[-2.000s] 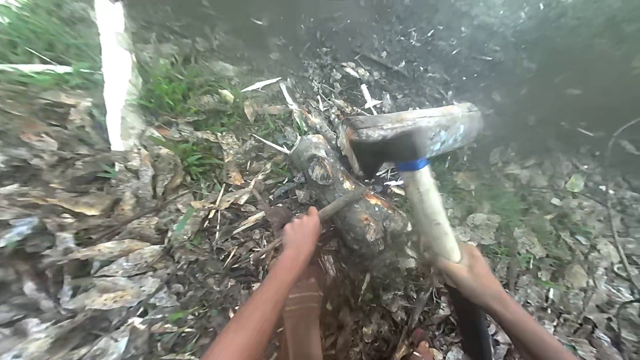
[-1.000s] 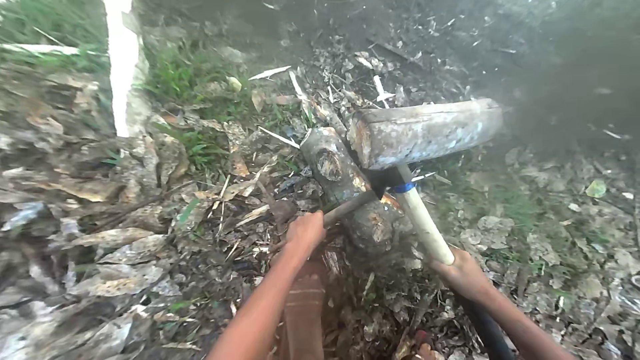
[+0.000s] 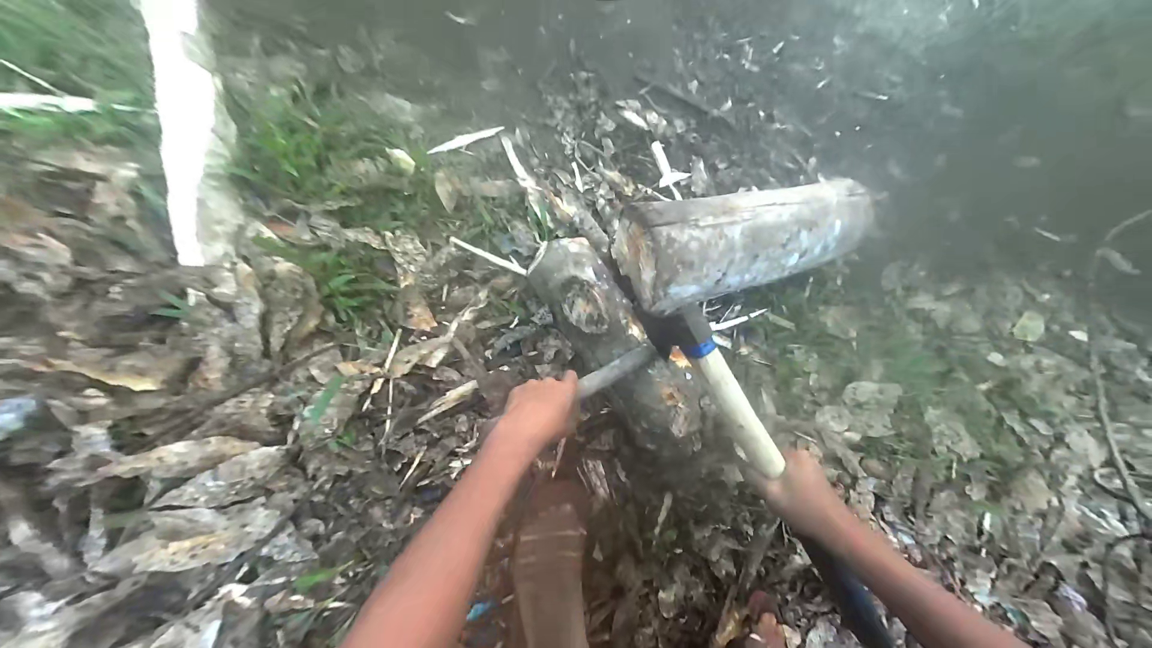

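My left hand [image 3: 542, 407] grips a grey stick-like piece [image 3: 619, 369] that lies across a short log [image 3: 589, 310] on the ground. My right hand [image 3: 794, 486] is closed around the pale handle of an axe or hatchet [image 3: 740, 409]. Blue tape wraps the handle just below its dark metal head [image 3: 681, 331]. That head is by the far end of the grey piece, over the short log, and its edge is hidden. A thicker cut log [image 3: 751, 238] lies behind the head, its near end close to the short log.
Dry leaves [image 3: 207, 486] and twigs cover the ground. A pale trunk or post [image 3: 186, 135] stands at the upper left, beside green grass [image 3: 297, 153]. White wood splinters [image 3: 668, 171] lie behind the logs. One of my legs [image 3: 551, 567] is below, between my arms.
The axe head was raised above the grey piece two seconds ago, in front of the thicker log; it has come down to the piece's far end. Both hands keep their hold.
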